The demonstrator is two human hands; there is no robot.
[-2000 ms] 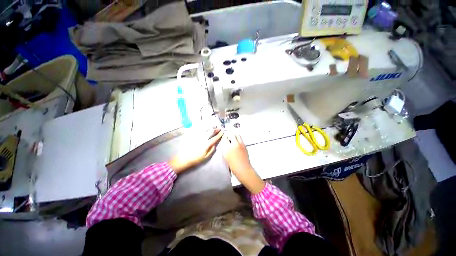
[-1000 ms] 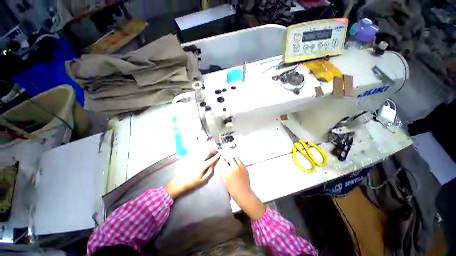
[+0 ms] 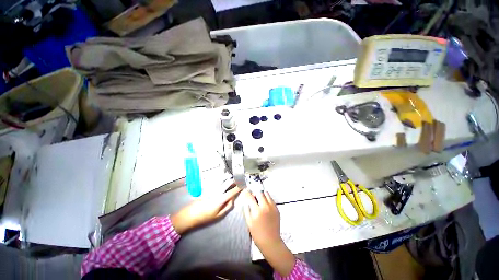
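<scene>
A grey-brown garment piece [image 3: 210,238] lies on the white table and hangs over the front edge toward my lap. My left hand [image 3: 205,210] lies flat on it, fingertips at the cloth edge near the needle of the white sewing machine [image 3: 312,134]. My right hand [image 3: 263,220] is just right of it, its fingertips pinching the cloth edge by the presser foot. The needle and foot are mostly hidden by the machine head and too small to tell clearly. The blue lamp [image 3: 192,176] stands left of the needle.
Yellow-handled scissors [image 3: 355,203] and a dark metal fitting [image 3: 399,195] lie right of my hands. A folded grey-brown stack [image 3: 158,68] is behind the machine at left. A control box [image 3: 399,61] is at top right, a cream bin [image 3: 46,95] at left.
The view has moved closer and shifted over the machine. Both hands stay at the needle on the cloth edge, with little visible change in their hold.
</scene>
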